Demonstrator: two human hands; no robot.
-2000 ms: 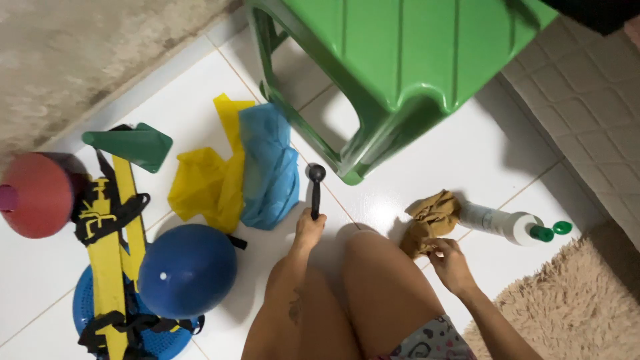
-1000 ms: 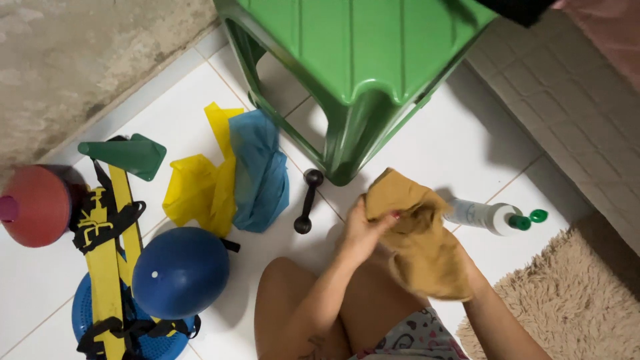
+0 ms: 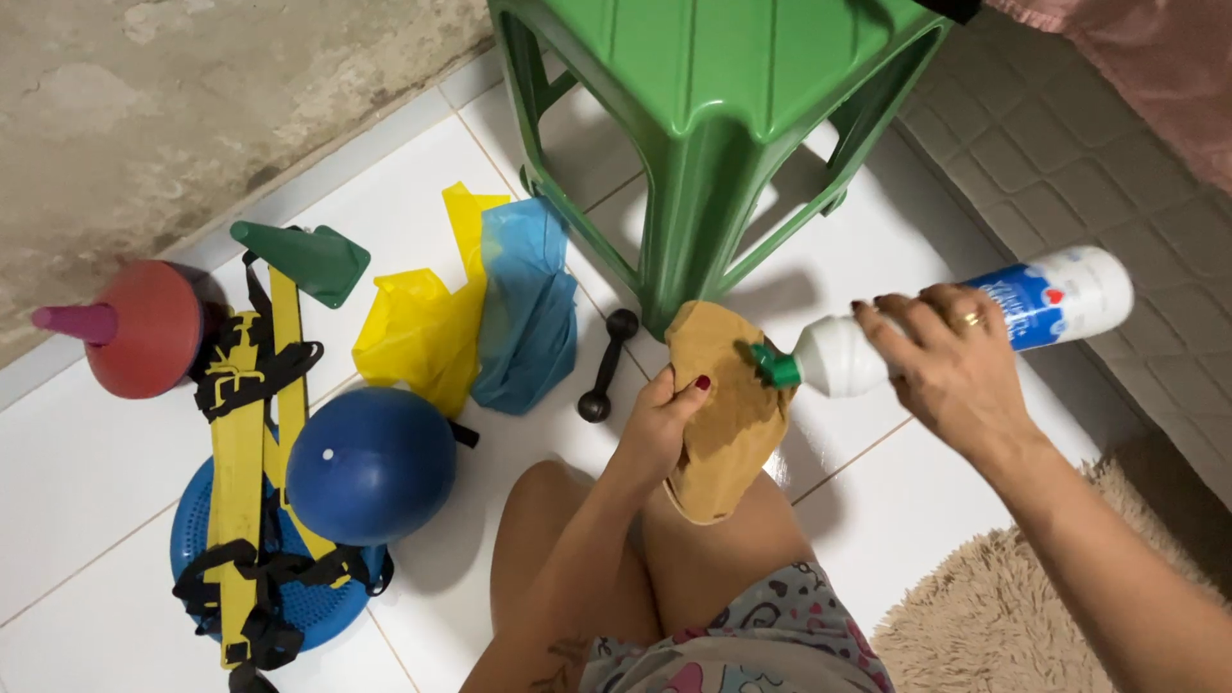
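My left hand (image 3: 664,423) grips the left edge of a tan cloth (image 3: 731,433), which hangs over my knees and has a darker patch. In my right hand (image 3: 938,361) is a white plastic bottle (image 3: 1083,294) with a blue label, tipped so its green flip-top cap (image 3: 780,371) points left against the cloth. Whether liquid flows out cannot be seen. A small black dumbbell (image 3: 608,366) lies on the tiles just left of the cloth, near a blue elastic band (image 3: 525,308) and a yellow elastic band (image 3: 423,327).
A green plastic stool (image 3: 703,154) stands ahead. At left are a blue ball (image 3: 371,467), a blue balance disc (image 3: 322,602), yellow-black straps (image 3: 236,472), a green cone (image 3: 308,260) and a red ball (image 3: 144,332). A shaggy rug (image 3: 1039,587) lies at lower right, beside a quilted mattress (image 3: 1078,192).
My right hand has taken up the bottle, which lay on the floor in both earlier frames. The left hand let go of the dumbbell and took the cloth, first seen lying near the bottle.
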